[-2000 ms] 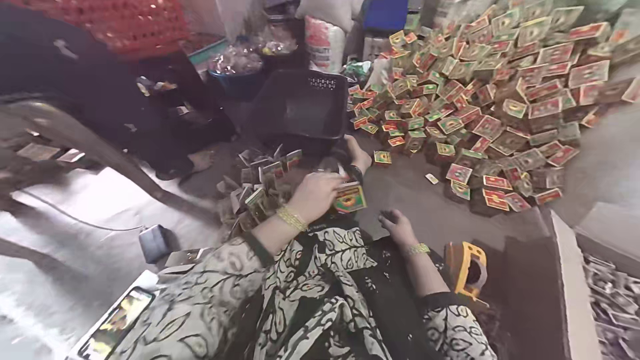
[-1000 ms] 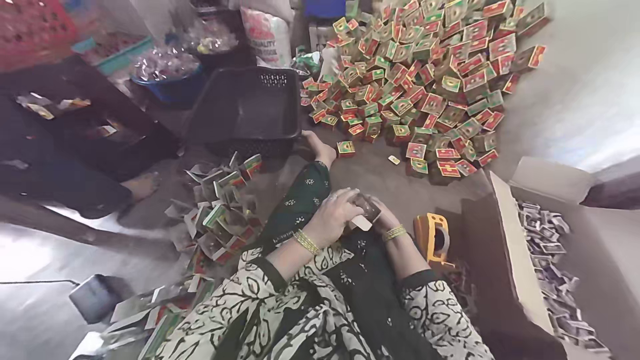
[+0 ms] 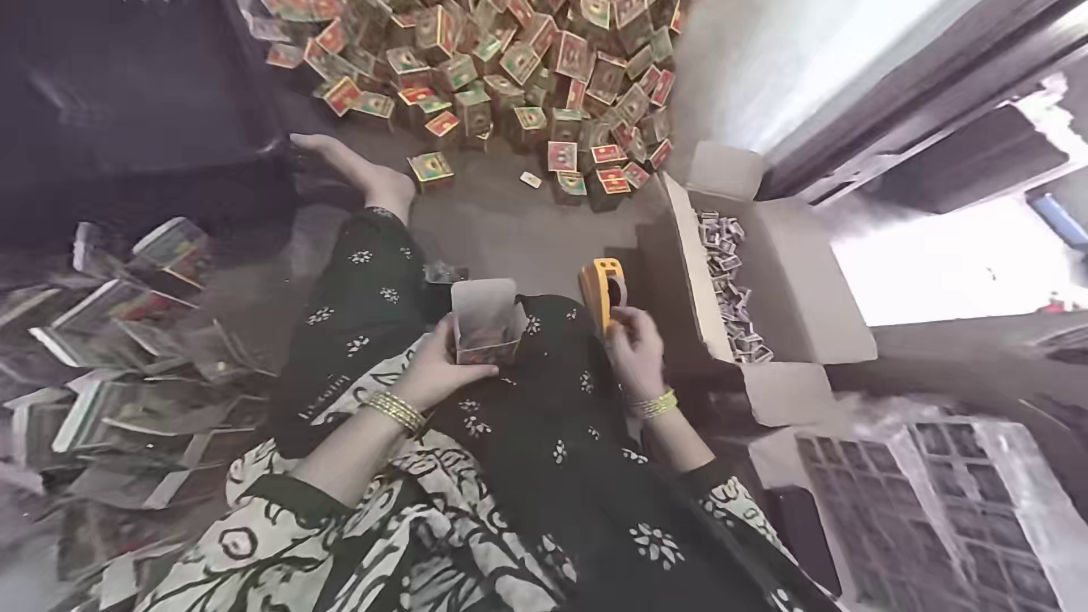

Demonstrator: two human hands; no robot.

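My left hand (image 3: 446, 370) holds a small cardboard box (image 3: 489, 327) above my lap, its pale flap standing up. My right hand (image 3: 633, 344) is at the lower end of a yellow tape dispenser (image 3: 601, 293), fingers curled on it. The dispenser stands on the floor beside my knee, close to a large carton. Between my left hand and the dispenser lies my dark patterned trouser leg. What is inside the small box is too blurred to tell.
Many small printed boxes (image 3: 527, 64) are heaped ahead. Unfilled-looking folded boxes (image 3: 144, 365) lie at left, near a dark plastic crate (image 3: 136, 127). At right, the open carton (image 3: 693, 272) holds many small pieces (image 3: 722, 280); plastic-wrapped packs (image 3: 926, 501) and a dark phone-like object (image 3: 803, 540) lie nearer.
My hands, together at the small box one second ago, are now apart. The right one has moved to the tape dispenser. The box's flap now stands up. The view has swung right.
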